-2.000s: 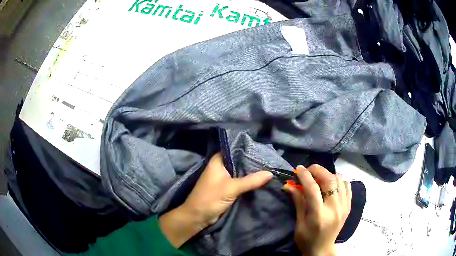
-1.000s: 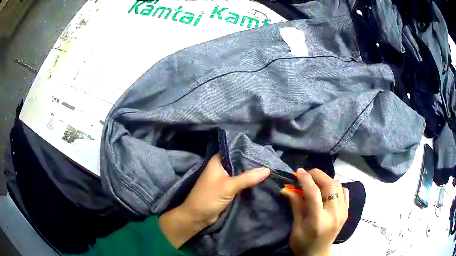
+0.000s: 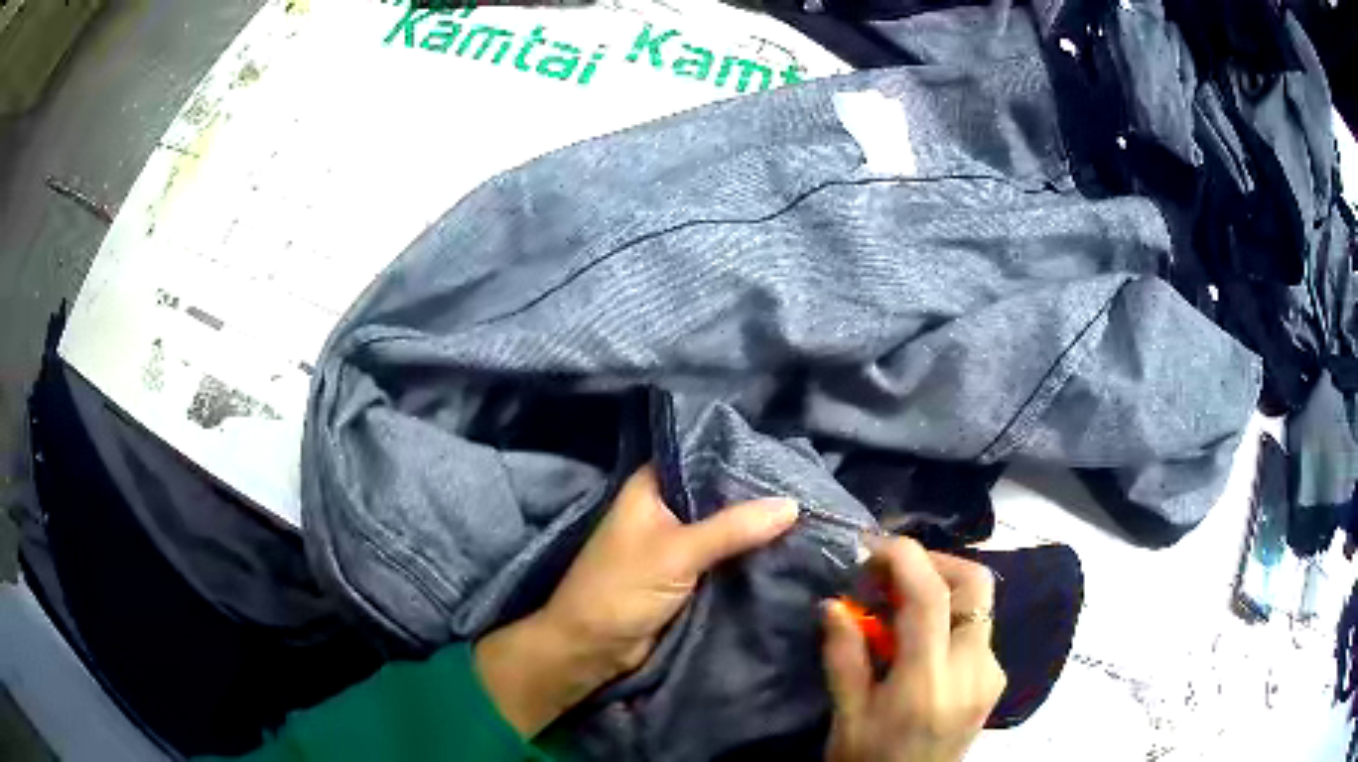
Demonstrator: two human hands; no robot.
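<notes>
A grey twill garment, wrong side out with near-black parts, lies on the white table. A white care label shows on its upper part. My left hand grips a bunched part near a black-edged band, thumb on top at a seam. My right hand is just right of that thumb, slightly blurred, with orange-handled thread snips in its curled fingers. The snips' blades are mostly hidden or blurred. A small pale bit shows at the right fingertips; I cannot tell what it is.
The white table bears green "Kamtai" lettering. A pile of dark garments lies at the upper right. A dark phone lies at the right edge. Dark cloth hangs below the near-left table edge.
My right hand has moved slightly down and left, its fingers curled differently around the snips. The black flap beside it has shifted a little. My left hand holds almost the same place.
</notes>
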